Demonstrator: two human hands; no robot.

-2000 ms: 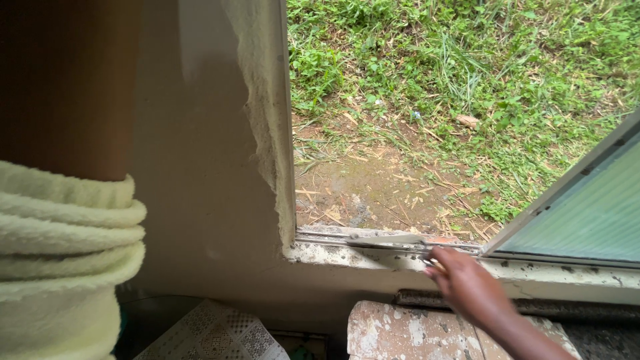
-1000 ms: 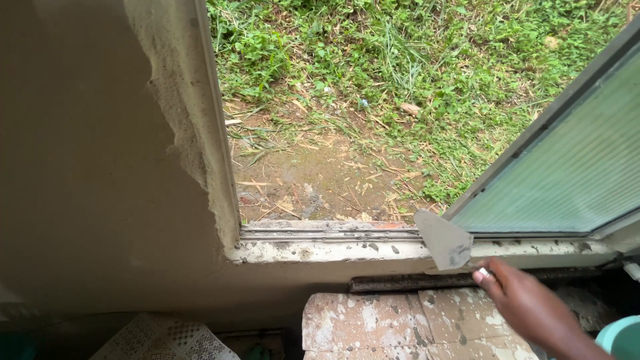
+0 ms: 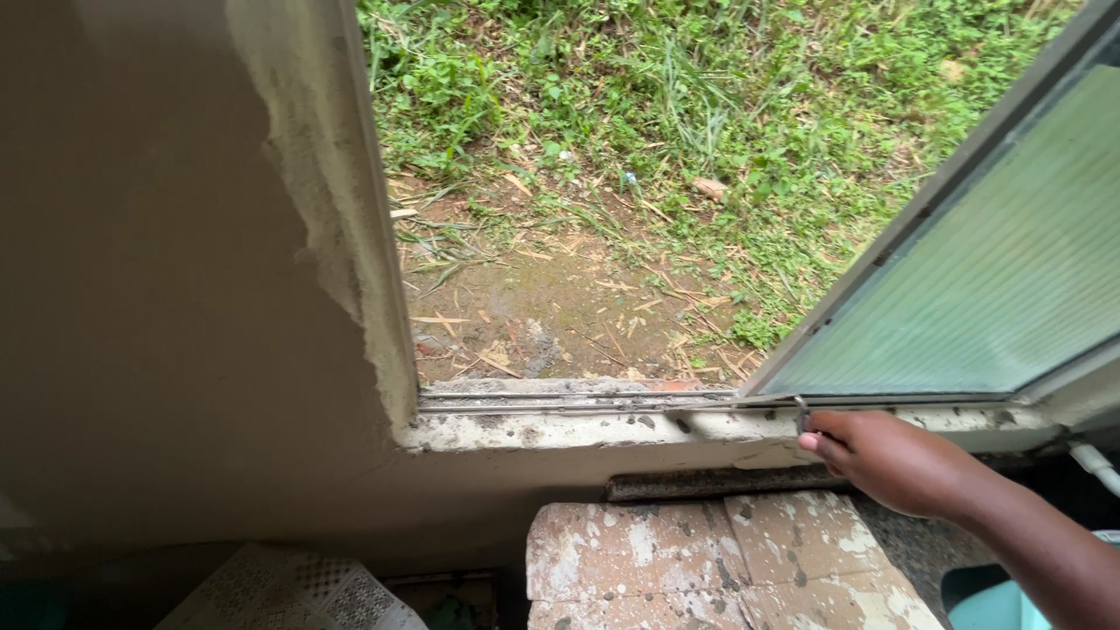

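My right hand [image 3: 875,459] grips the handle of a pointed metal trowel [image 3: 735,405]. Its blade, seen nearly edge-on, points left along the metal track [image 3: 542,407] of the window frame. Grey mortar specks dot the white sill [image 3: 490,433] below the track. Just above my hand stands the ribbed glass window pane [image 3: 971,254] in its metal frame, and the opening to its left looks out on the ground. My left hand is not in view.
Below the sill lies paint-spattered cardboard [image 3: 643,556], with a dark bar [image 3: 717,484] behind it. A turquoise bucket [image 3: 997,604] stands at lower right. Patterned material [image 3: 289,591] lies at lower left. The wall [image 3: 175,289] with a rough plaster edge rises on the left.
A second ago the trowel's blade showed its broad face, tilted above the sill; now it is nearly edge-on along the track. The light fluffy fabric at left two seconds ago is out of view.
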